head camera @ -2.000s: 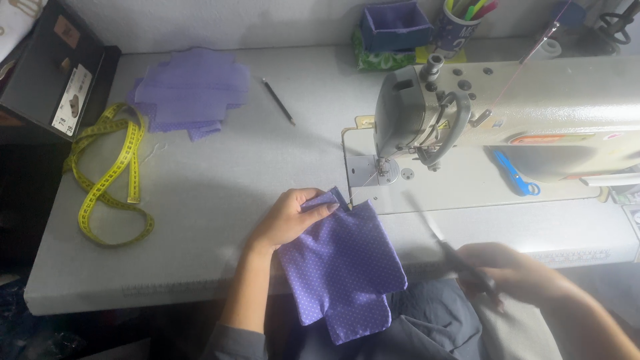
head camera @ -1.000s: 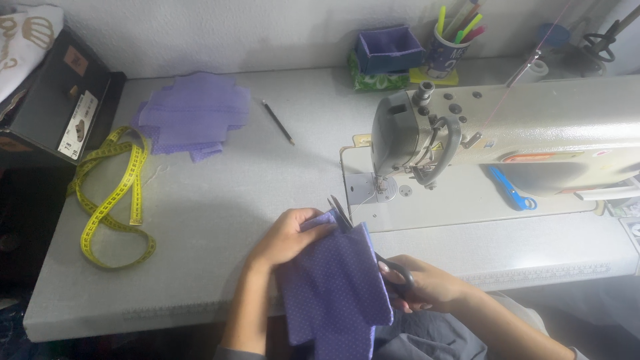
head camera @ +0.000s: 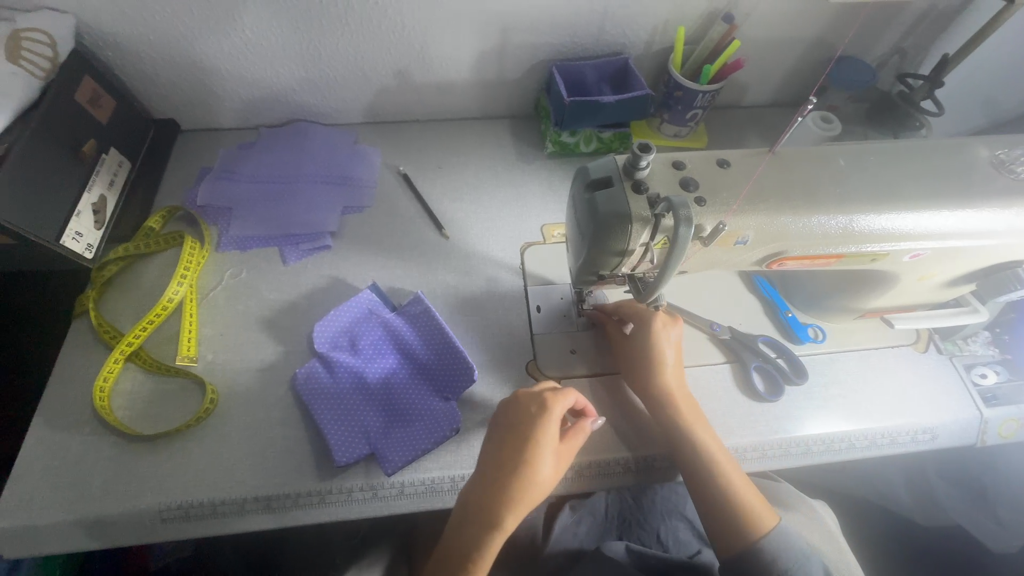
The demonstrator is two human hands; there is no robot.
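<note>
My right hand (head camera: pixel 646 346) reaches under the head of the sewing machine (head camera: pixel 800 200), its fingertips at the presser foot (head camera: pixel 585 302); whether they pinch a thread there is too small to tell. My left hand (head camera: pixel 540 428) is raised in front of the machine bed, thumb and forefinger drawn together; I cannot tell if something thin is between them. The purple dotted fabric piece (head camera: pixel 384 372) lies on the table left of my left hand, touched by neither hand. A pair of scissors (head camera: pixel 740 340) with dark handles rests on the machine bed and table edge, just right of my right hand.
Purple fabric cutouts (head camera: pixel 280 180), a pencil (head camera: pixel 423 202) and a yellow tape measure (head camera: pixel 144 340) lie on the left half of the table (head camera: pixel 264 448). Behind the machine stand a fabric box (head camera: pixel 600 100) and a cup of markers (head camera: pixel 684 104). A blue tool (head camera: pixel 786 310) lies under the machine arm.
The purple dotted piece, held in my left hand before, now lies on the table. My right hand has let go of the scissors and moved to the presser foot.
</note>
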